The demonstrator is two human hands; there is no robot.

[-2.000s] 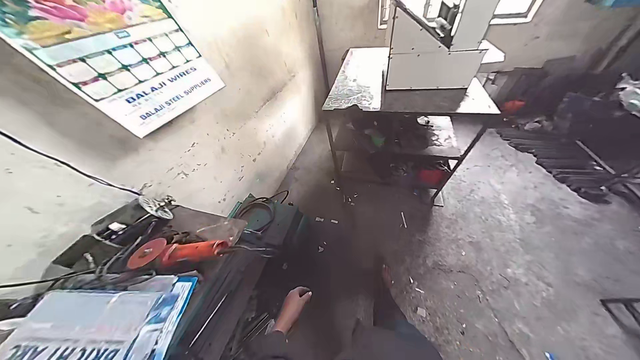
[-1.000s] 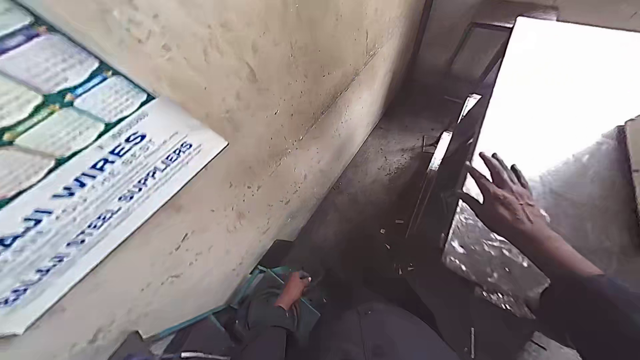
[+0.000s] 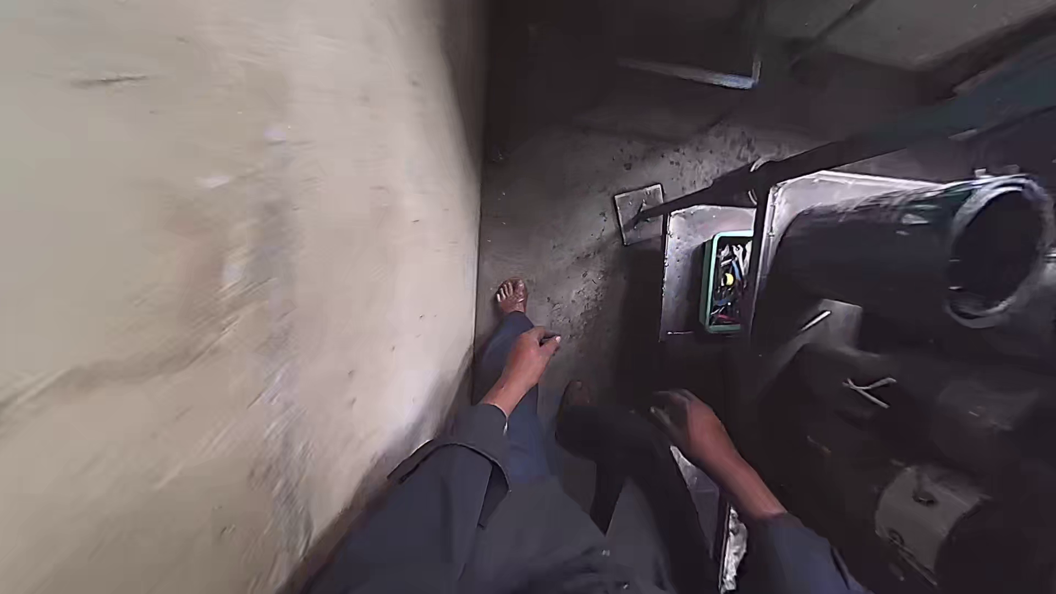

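Note:
My left hand (image 3: 530,356) hangs over my left leg near the pale wall, fingers loosely curled; whether anything small is between them cannot be told. To the right, my right hand (image 3: 686,419) hangs over my right thigh with its fingers bent, beside a dark metal frame; its fingertips are in shadow. Ahead of it, a green-rimmed plastic tray (image 3: 707,285) with tools and small parts sits on a metal shelf (image 3: 683,272) of the stand. A large metal cylinder (image 3: 874,239) with a round open end lies to the right of the tray.
The plastered wall (image 3: 330,206) runs close along my left. A stand's leg ends in a square metal foot plate (image 3: 639,214) on the dark floor (image 3: 553,190). Low at right is a grey machine part (image 3: 928,511). A metal strip (image 3: 693,73) lies farther ahead.
My right hand, spread over the bright table top a second ago, is now low at my side. The view has moved on along the wall; the calendar and table top are out of view.

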